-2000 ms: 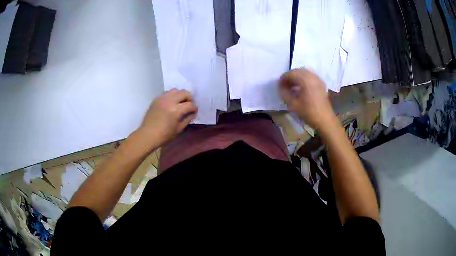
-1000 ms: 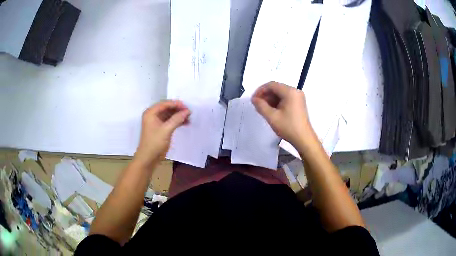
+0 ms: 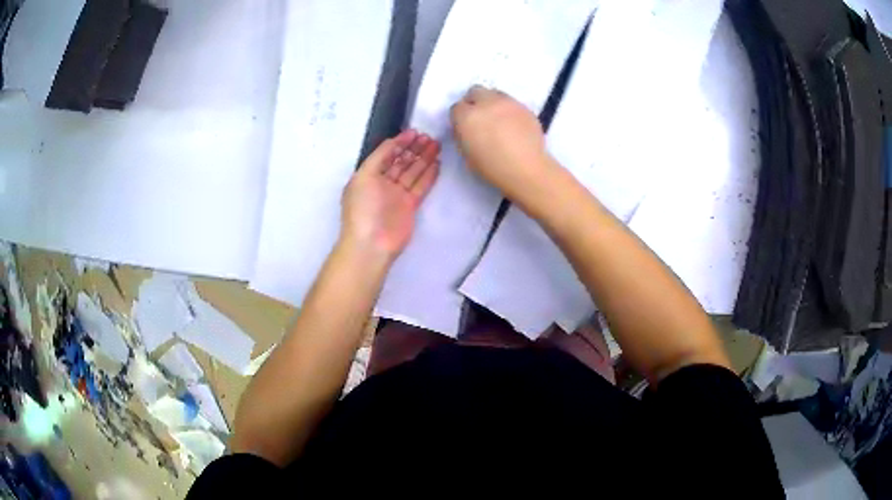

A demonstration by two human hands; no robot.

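Observation:
White paper marker pieces lie over dark cut blocks: a left one [image 3: 318, 146], a middle one [image 3: 430, 269] and a right one [image 3: 626, 107]. Dark fabric [image 3: 393, 83] shows between left and middle, and a narrow dark gap parts middle and right. My left hand [image 3: 393, 190] is palm up over the middle paper's left edge, fingers loosely apart, empty. My right hand [image 3: 499, 137] is curled over the middle paper, its fingertips hidden; whether it pinches anything cannot be told.
Dark panel stacks [image 3: 831, 195] line the table's right side. Small dark blocks [image 3: 108, 54] lie at far left on the white table [image 3: 147, 195]. Paper and fabric scraps [image 3: 191, 317] litter the floor. A pale flat surface [image 3: 817, 454] is at lower right.
Both hands have moved up and inward, closer together, and my left hand has turned palm up. The papers' lower ends have shifted, and the middle and right pieces now slant more.

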